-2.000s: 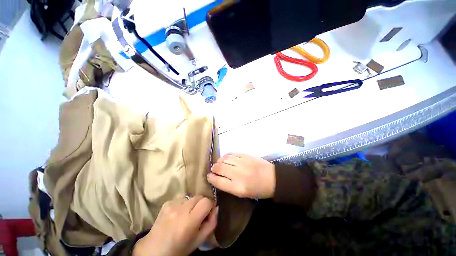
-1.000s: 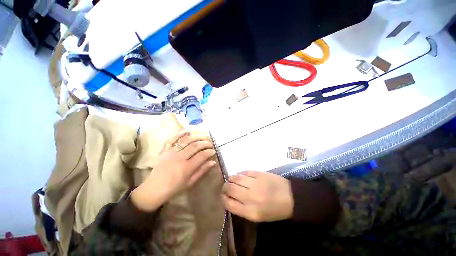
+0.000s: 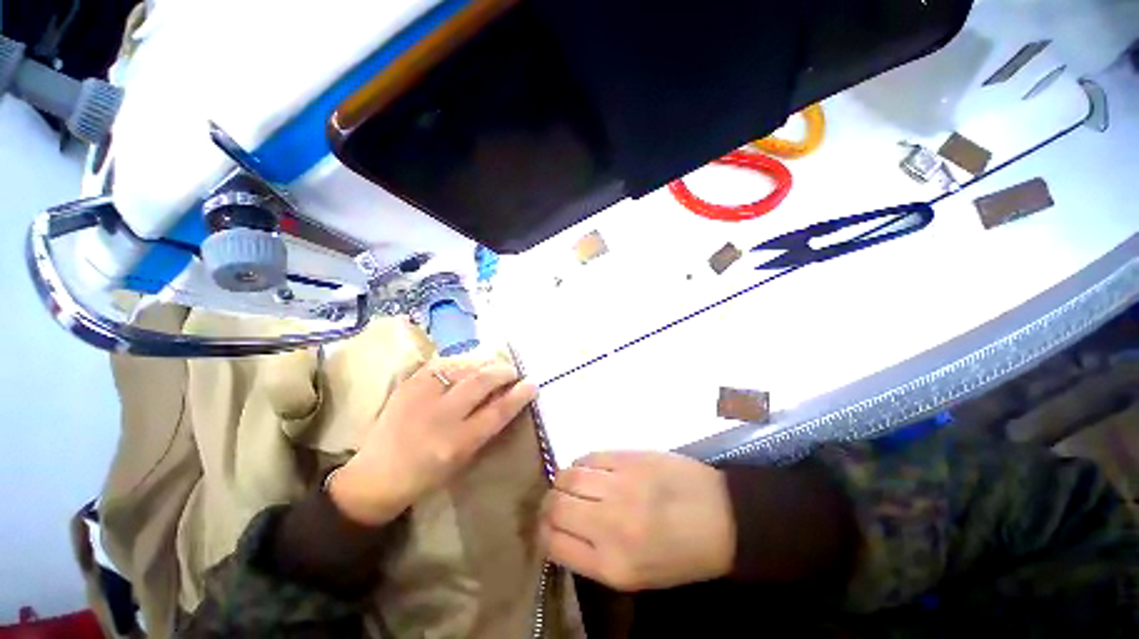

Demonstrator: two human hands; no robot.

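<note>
A tan garment panel (image 3: 475,549) lies on the machine table and hangs over its front edge, with a speckled overlocked edge (image 3: 545,449) along its right side. My left hand (image 3: 431,437) lies on the panel, fingers spread, just below the finger guard (image 3: 451,325) at the presser foot. My right hand (image 3: 640,518) is closed on the panel's overlocked edge near the table's front edge; its fingertips are at the cloth. The needle is hidden among the metal parts.
The machine head carries a dark glossy device (image 3: 500,137), a tension dial (image 3: 245,256) and a chrome bar (image 3: 175,340). Black snips (image 3: 849,237), red-and-orange-handled scissors (image 3: 737,187) and brown scraps (image 3: 1014,202) lie right. A ruler (image 3: 949,362) lines the front edge.
My left hand has moved from the lower cloth up towards the presser foot and now lies flatter. My right hand has shifted slightly right and down. The view has moved closer to the machine head.
</note>
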